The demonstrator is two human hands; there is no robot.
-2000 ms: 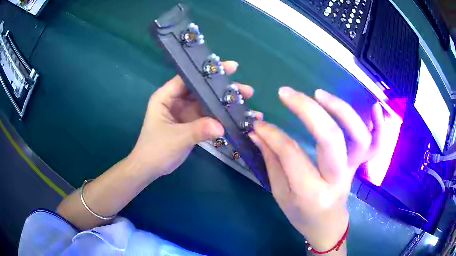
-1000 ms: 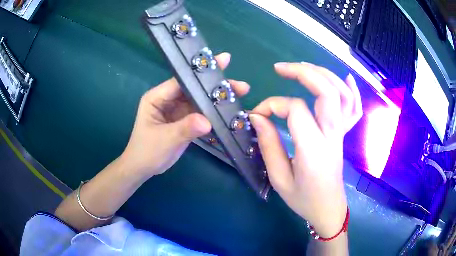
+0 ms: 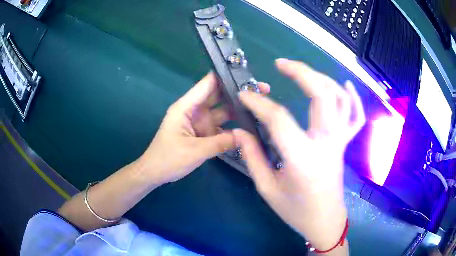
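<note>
A slim grey LED light bar (image 3: 227,75) is held tilted above the mat, its curved end up. Three round fittings with clear lenses show along its upper part; the lower part is largely hidden by my right hand. My left hand (image 3: 187,130) grips the bar from the left, thumb in front and fingers behind. My right hand (image 3: 305,155) is blurred over the bar's lower half, thumb and index finger across it, other fingers raised. A second light bar (image 3: 235,162) lies on the mat below, mostly covered.
A dark green mat (image 3: 100,100) covers the bench. A black parts tray (image 3: 327,27) with small pale pieces and a ribbed black tray (image 3: 392,55) are at the upper right. A white-violet glow (image 3: 385,145) is at the right. A silver ladder-like frame (image 3: 17,75) is at the far left.
The held bar and my left hand have moved to the right. My right thumb and index finger have gone from pinching at a lens to lying across the bar.
</note>
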